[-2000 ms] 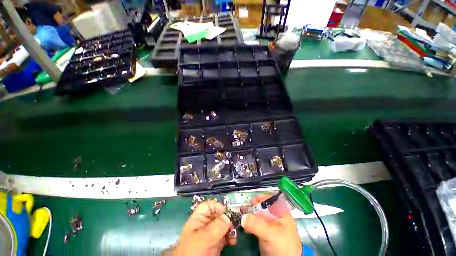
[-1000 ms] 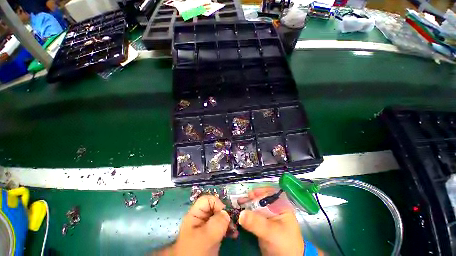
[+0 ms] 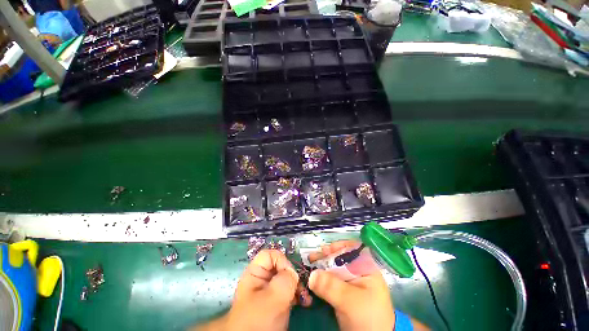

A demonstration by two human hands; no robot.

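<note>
My left hand pinches a small wired assembly between thumb and fingertips at the bottom centre. My right hand touches the same assembly with its thumb tip and holds the glue syringe, a clear to pinkish barrel, across its fingers. The syringe tip is not clear to see. The green adapter sits on its right end, with the clear air hose curving right. Loose assemblies lie just behind my left hand. The black compartment tray stands behind, with assemblies in its nearer pockets.
More assemblies lie on the green bench at left. A blue and yellow fan stands lower left. Black trays lie at the far left and right. A dark container stands behind the main tray.
The view has tilted down, so the trays sit higher in the picture than before. Both hands stay together at the assembly, with the syringe still in my right hand.
</note>
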